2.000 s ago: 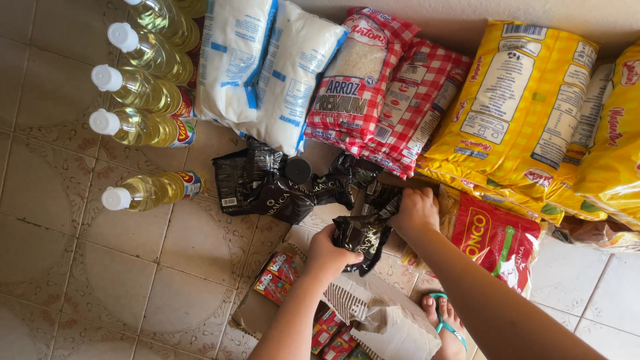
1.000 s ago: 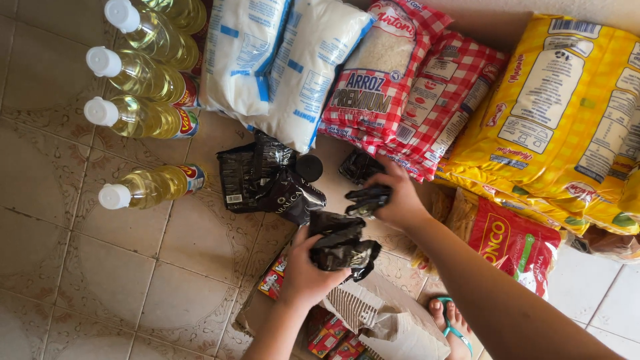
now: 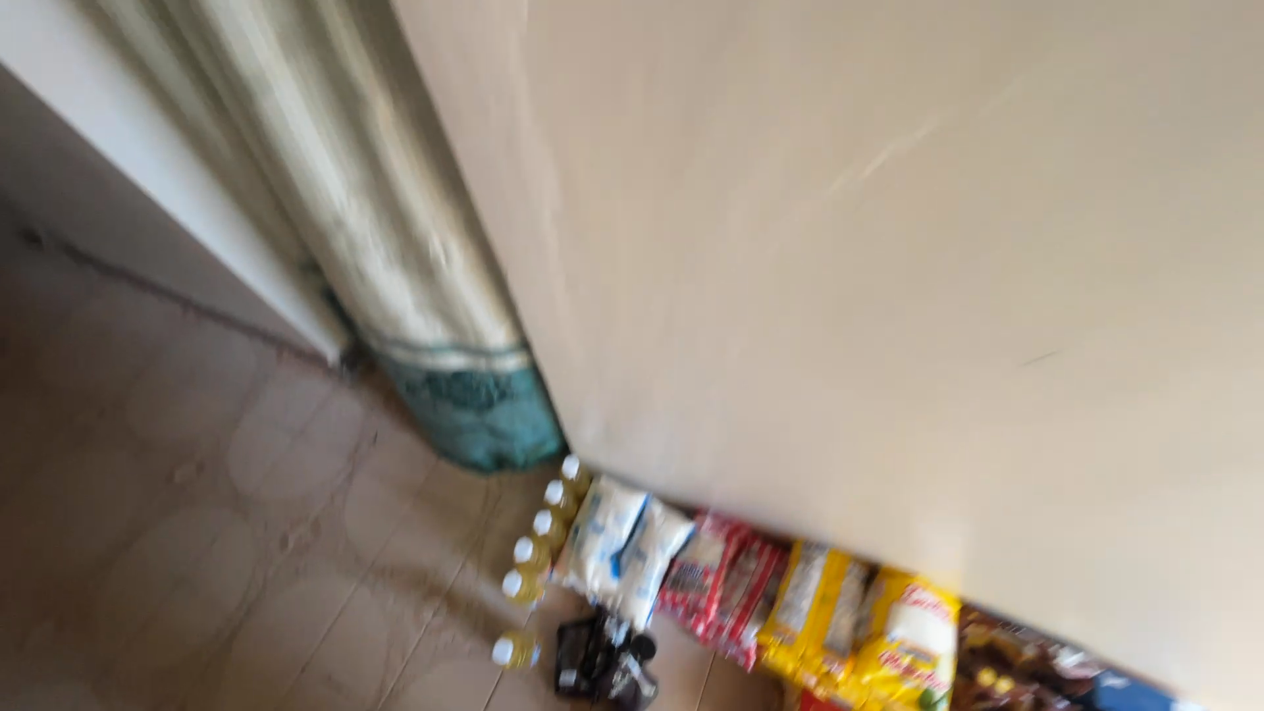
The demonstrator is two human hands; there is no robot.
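Neither of my hands is in the head view, so what they hold is hidden. At the lower middle, clear oil bottles with white caps [image 3: 533, 553] stand in a row on the floor, and one more bottle [image 3: 515, 650] is apart from them. Beside the row lie white and blue bags [image 3: 604, 538], then red checkered rice bags [image 3: 726, 583] and yellow bags [image 3: 815, 612]. Black packets [image 3: 602, 657] lie in front of the white bags, with a dark round lid [image 3: 643, 647] among them. The picture is blurred.
A beige wall [image 3: 839, 296] rises behind the goods. A light curtain with a green lower end [image 3: 484, 415] hangs at the left beside a white edge [image 3: 188, 197]. Brown packages [image 3: 1017, 657] lie at the lower right. The floor is tiled [image 3: 296, 553].
The view has swung up and away toward the wall and curtain. Both my hands, which held black packets a second ago, have left the view.
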